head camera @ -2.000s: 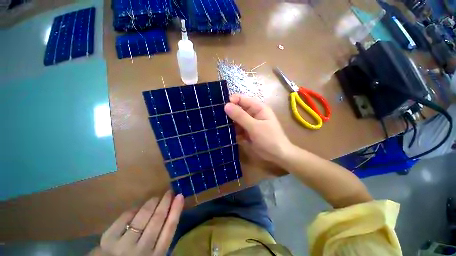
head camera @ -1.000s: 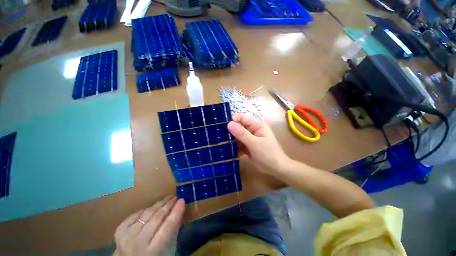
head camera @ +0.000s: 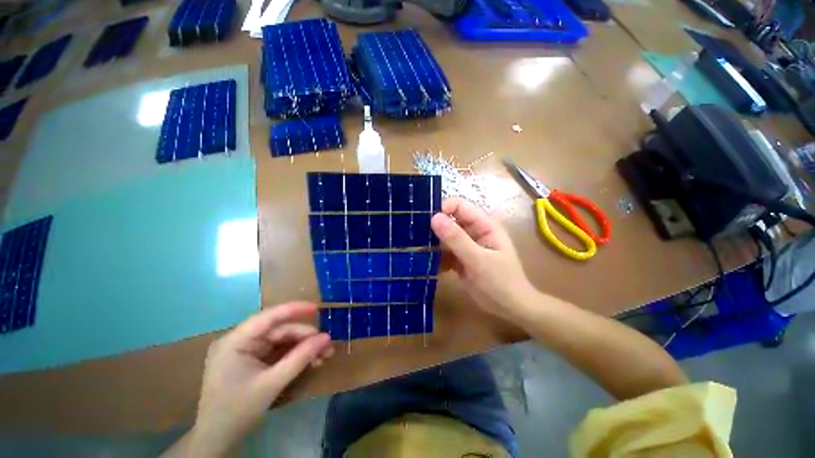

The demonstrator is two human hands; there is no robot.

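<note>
A solar cell string [head camera: 375, 228] of several blue strips with silvery lines is in front of me, its lowest strip slightly apart at the left. My right hand [head camera: 483, 255] pinches its right edge near the top. My left hand [head camera: 268, 353] is at its lower left corner, thumb and fingers closed on the edge; the far fingertips are partly hidden. A white flux bottle [head camera: 370, 152] stands just behind the string, its base hidden. A heap of cut ribbon pieces [head camera: 451, 179] lies behind the right hand.
Stacked cells [head camera: 306, 67] stand behind the bottle. Scissors [head camera: 572, 219] lie at the right, before a black box with cables [head camera: 715, 170]. A teal sheet [head camera: 134, 250] holding cells is at the left. A blue tray [head camera: 518, 22] and part of a grey machine are at the back.
The string is straighter in view. My left hand has turned from flat fingers at the lower corner to thumb and index at the left edge. My right hand keeps its hold.
</note>
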